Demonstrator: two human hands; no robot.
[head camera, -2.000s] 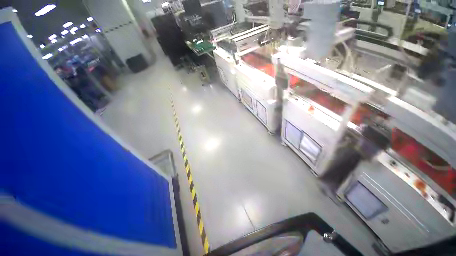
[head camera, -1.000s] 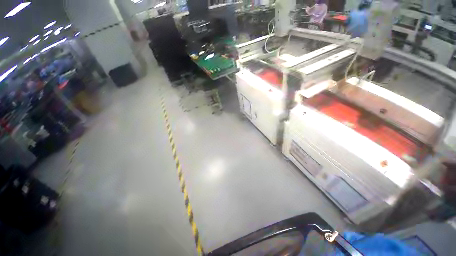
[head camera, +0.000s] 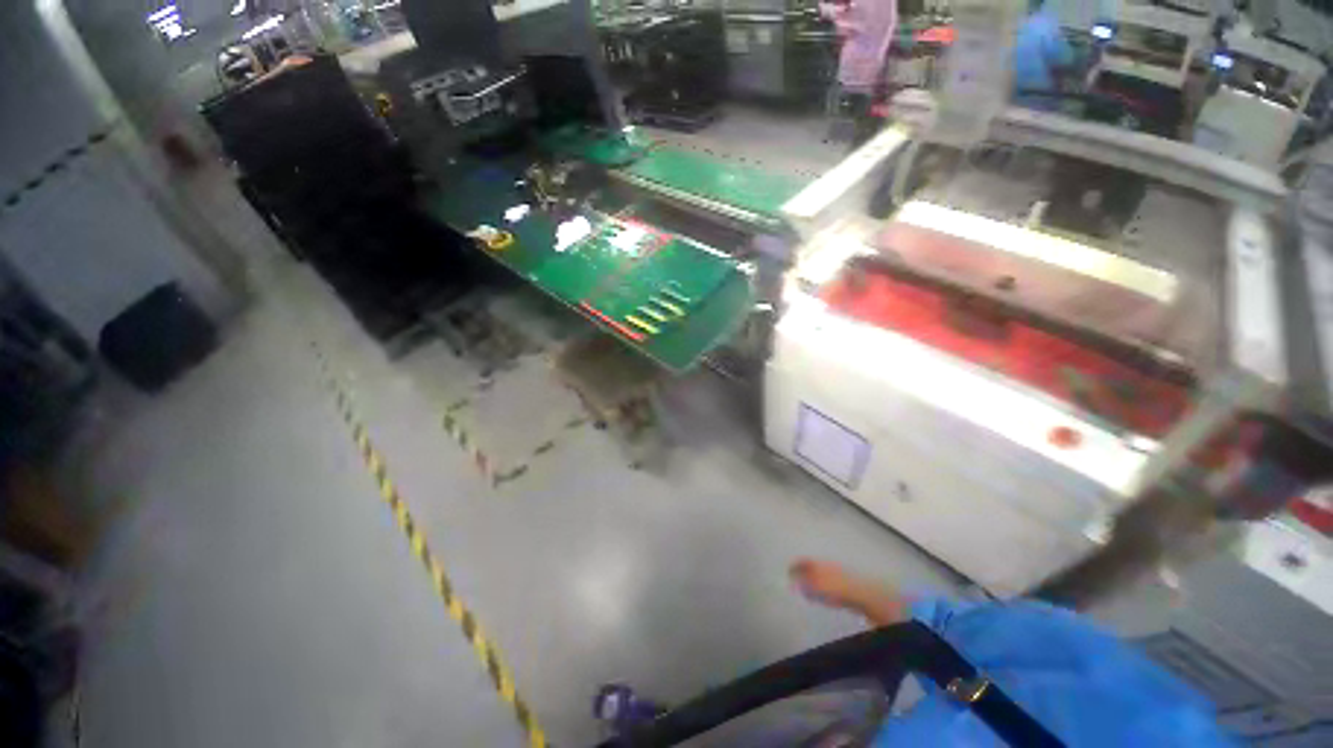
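My right hand (head camera: 851, 590) shows small and blurred at the lower middle, out of a blue sleeve (head camera: 1067, 680), above the floor. I see nothing in it, but its fingers are not clear. My left hand is not in view. Ahead is a green-matted bench (head camera: 563, 275). Near its front corner lie several yellow strips (head camera: 656, 313) beside a red border strip (head camera: 611, 322). White pieces (head camera: 572, 234) and a small yellow ring (head camera: 499, 240) lie farther along it. No hand touches the bench.
A white machine (head camera: 936, 424) with a red-lit inside stands at the right. Black stacks (head camera: 314, 176) stand left of the bench, and a black bin (head camera: 158, 338) is by the pillar. Yellow-black tape (head camera: 424, 548) runs along the floor. People (head camera: 864, 44) stand far back.
The green bench and white machine look nearer and larger, and the view has turned right. The blue sleeve reaches farther in, and my right hand has come into view.
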